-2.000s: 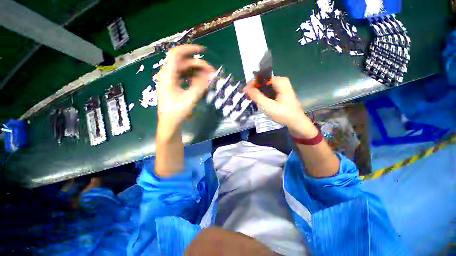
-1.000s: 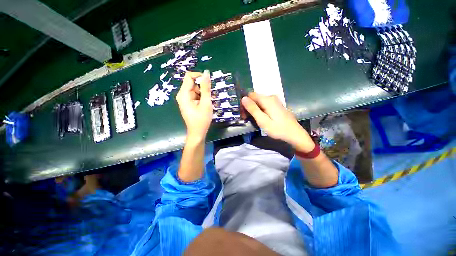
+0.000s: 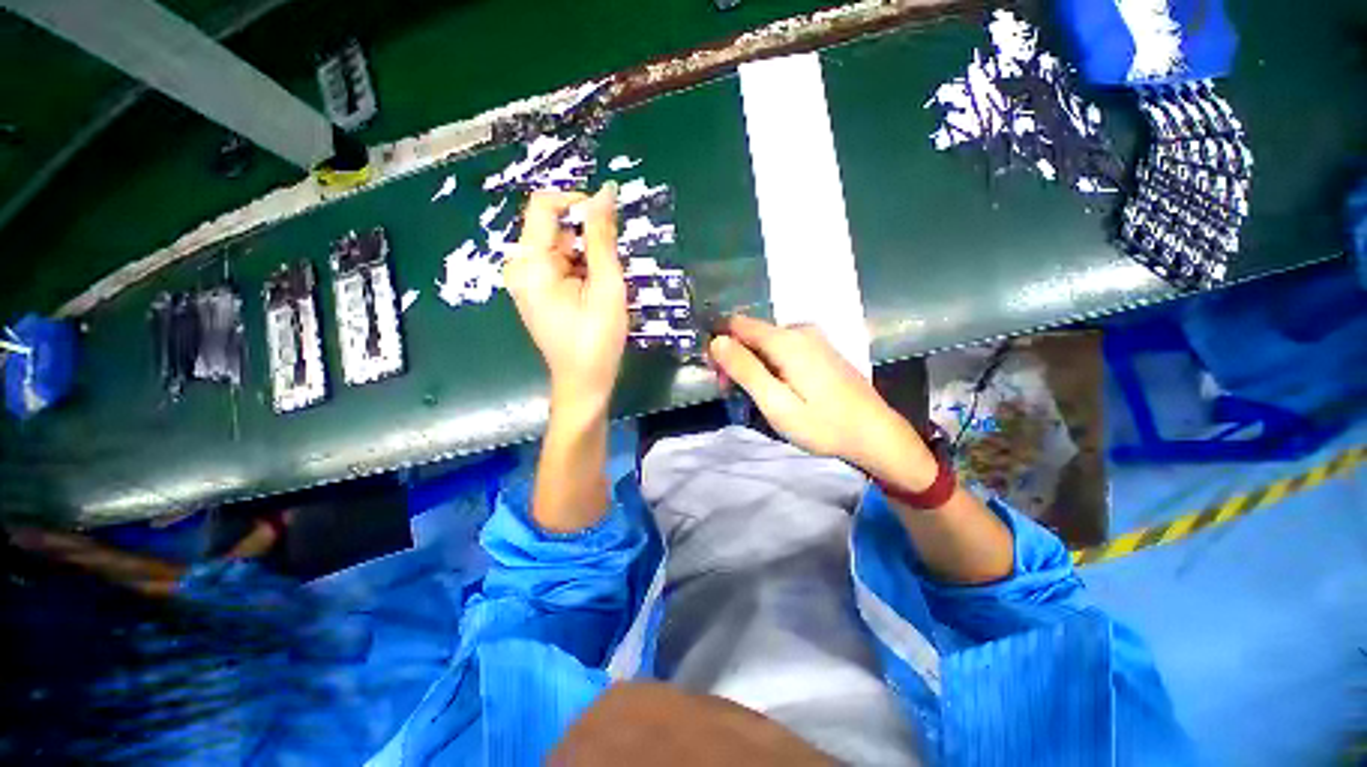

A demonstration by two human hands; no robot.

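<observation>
A part panel with black-and-white rows is in front of me, at the bench's middle. My left hand is at its left side, fingers curled and thumb against the panel's edge. A small white bit shows between the fingertips; whether it is loose cannot be told. My right hand is closed on a dark hand tool, likely side cutters, with its tip at the panel's lower right edge. The handles are hidden in the fist. Loose small parts lie left and behind my left hand.
A white strip lies right of the panel. Farther right are a pile of slivers, stacked panels and a blue bin. Two phone bodies and dark strips lie left. A person's arm shows lower left.
My left hand has moved slightly left from the panel's side and its fingers have curled. My right hand has moved slightly down. Earlier, both hands were blurred in motion and the panel was tilted.
</observation>
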